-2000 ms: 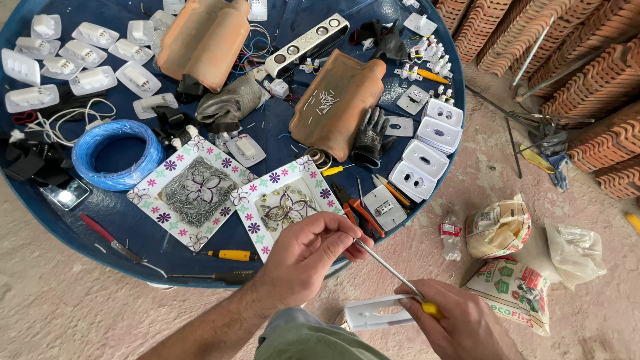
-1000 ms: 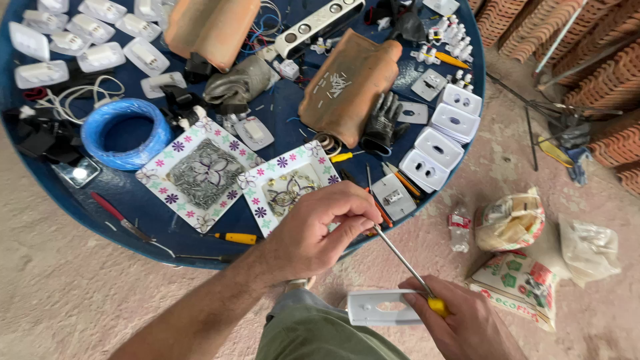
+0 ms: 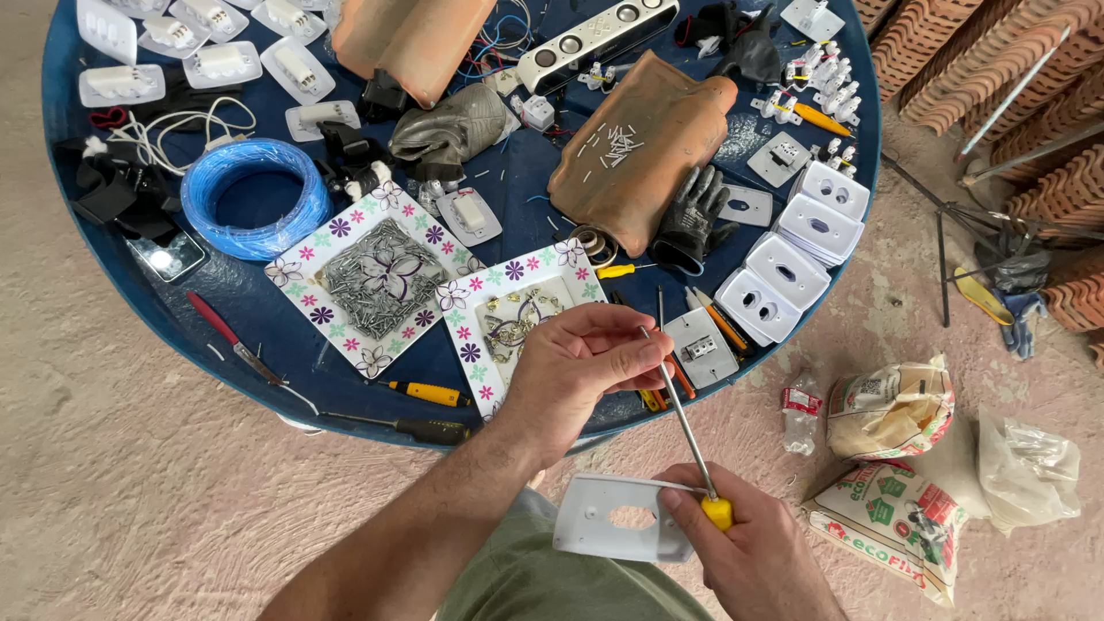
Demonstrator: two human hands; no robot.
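Observation:
My right hand (image 3: pixel 742 535) grips a screwdriver with a yellow handle (image 3: pixel 717 512) and also holds a white plastic wall plate (image 3: pixel 586 526) with an oval cutout. My left hand (image 3: pixel 578 371) pinches near the tip of the screwdriver's metal shaft (image 3: pixel 686 423); whether a small screw is between the fingertips cannot be told. Beyond the left hand, a flowered square plate (image 3: pixel 474 349) holds small brass-coloured parts, and another flowered plate (image 3: pixel 302 276) holds many screws. A white plate with a socket module (image 3: pixel 718 366) lies by the table edge.
The round blue table (image 3: pixel 172 319) bears a coil of blue cable (image 3: pixel 194 207), clay roof tiles (image 3: pixel 595 181), a black glove (image 3: pixel 681 233), stacked white wall plates (image 3: pixel 759 302) and a red-handled knife (image 3: pixel 211 316). On the floor at right are a plastic bottle (image 3: pixel 800 414), bags (image 3: pixel 897 517) and stacked tiles (image 3: pixel 1052 198).
The white wall plate in my right hand has tilted, so its face and oval cutout show more fully. Both hands stay at the screwdriver.

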